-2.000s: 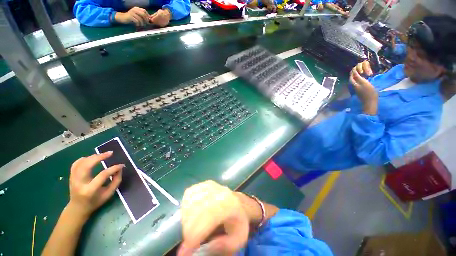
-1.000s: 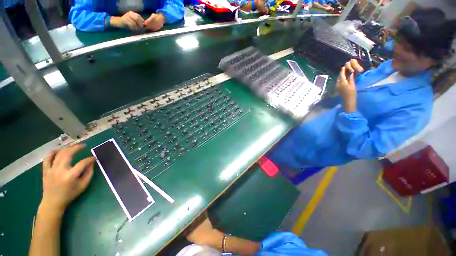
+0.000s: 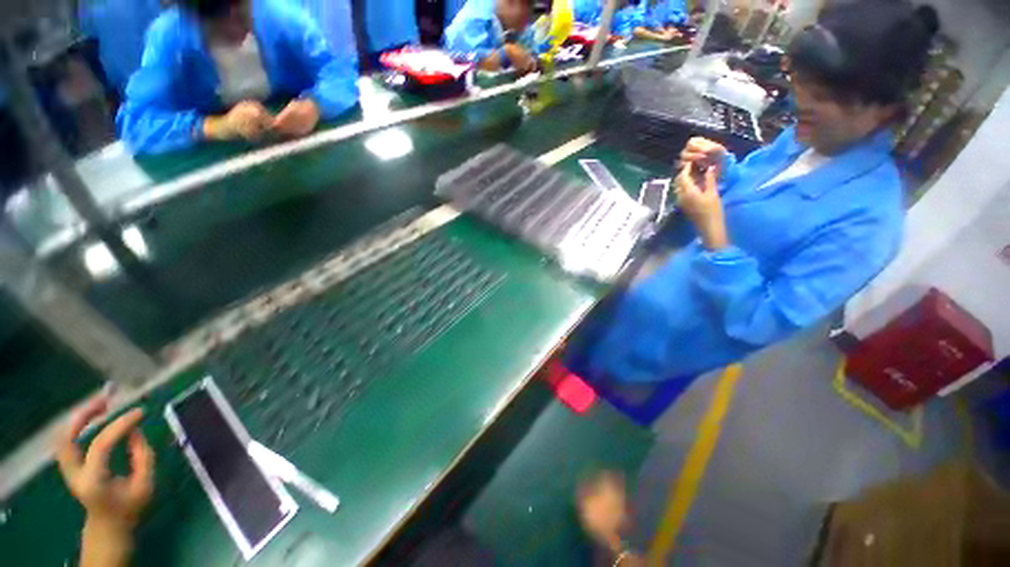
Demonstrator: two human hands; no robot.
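My left hand [image 3: 109,471] is raised over the green bench at the lower left, thumb and fingers curved apart; I see nothing in it. My right hand [image 3: 604,504] is small and blurred beyond the bench's front edge at the bottom; whether it holds anything cannot be told. A black sheet with a white border [image 3: 232,470] lies on the bench right of my left hand. A white strip [image 3: 292,477] lies against its right side. A clear blister tray with rows of small dark parts [image 3: 354,321] lies behind them, blurred.
A greyish blister tray [image 3: 543,208] lies further right, before a person in a blue smock [image 3: 764,277]. Another person [image 3: 238,78] sits across the bench. A pale rail [image 3: 310,279] runs along the far side. A pink-red item [image 3: 572,390] is at the front edge. A red box [image 3: 919,346] stands right.
The view has shifted, and the bench things appear lower and further left. My right hand has moved from over the bench's front edge to beyond it. My left hand has moved left, off the black sheet.
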